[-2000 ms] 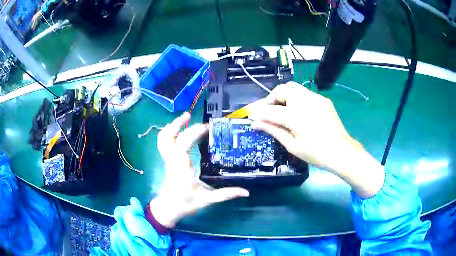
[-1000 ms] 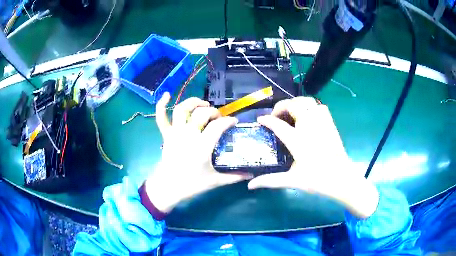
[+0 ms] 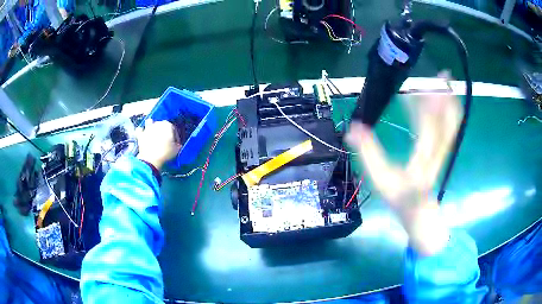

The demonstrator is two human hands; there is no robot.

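Note:
The black device chassis [image 3: 297, 133] lies on the green mat in front of me. The speckled main board [image 3: 285, 206] lies flat at its near end, with the orange ribbon cable [image 3: 279, 161] slanting over the chassis behind it. My left hand [image 3: 159, 142] is at the left side of the blue screw bin [image 3: 204, 133], its fingertips over or in the bin and hidden. My right hand [image 3: 410, 160] is blurred, fingers spread, beside the hanging electric screwdriver [image 3: 383, 71]. Its thumb side is near the screwdriver's lower end; I cannot tell whether they touch.
A neighbouring unit [image 3: 65, 202] with board and orange ribbon lies at far left. A clear bag or coil [image 3: 113, 139] is left of the bin. Red lead and thin wires lie between bin and chassis. A black cord [image 3: 466, 89] hangs at right. Another unit [image 3: 318, 21] is across the line.
Both hands have left the board, which now lies uncovered in the chassis. My left hand has moved to the blue bin. My right hand has moved right and up towards the screwdriver.

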